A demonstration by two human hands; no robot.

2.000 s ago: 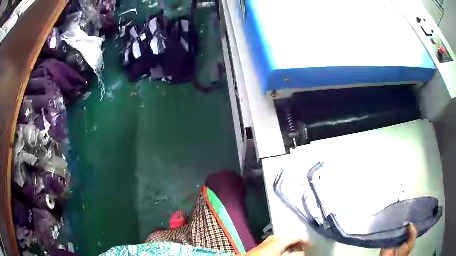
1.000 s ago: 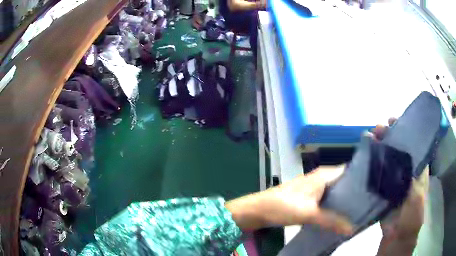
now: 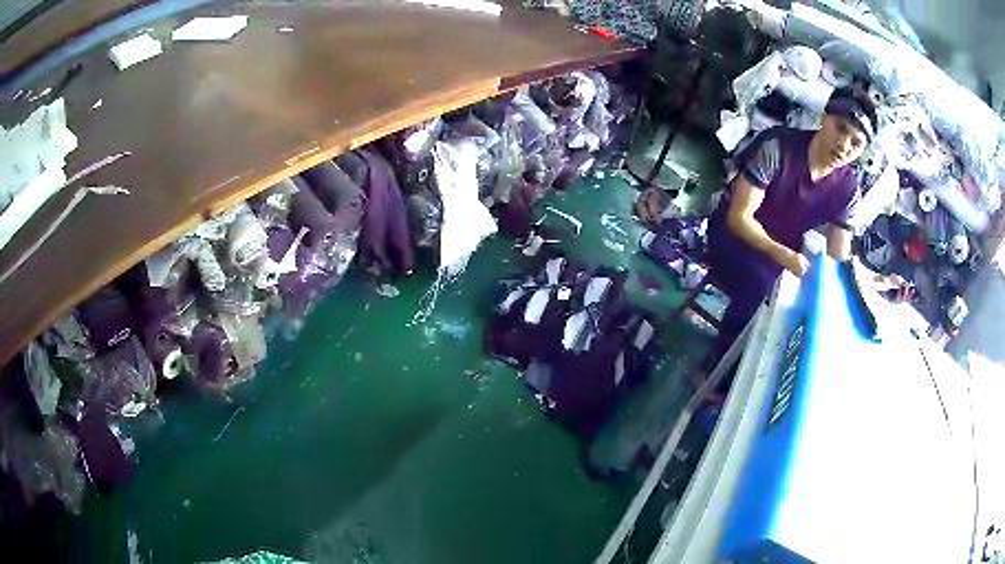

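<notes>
Neither of my hands is in the picture. A small bit of my teal patterned sleeve or clothing shows at the bottom edge. The fusing machine (image 3: 882, 441) lies nearest in front of me at the lower right, a large white cover with a blue edge and dark lettering on its side. Its feed table and opening are out of the picture. A narrow dark piece lies on the cover near its far end. The cut pieces I held are not in view.
A person (image 3: 785, 209) in dark clothing stands at the machine's far end. Dark tied bundles (image 3: 573, 342) lie on the green floor (image 3: 364, 441). A long brown table (image 3: 276, 88) runs along the left over plastic-wrapped rolls (image 3: 320, 237). More rolls are stacked at the far right.
The view has swung up and to the left. My hands and the grey pieces they held have left the picture, as has the feed table. The person at the far end now shows fully.
</notes>
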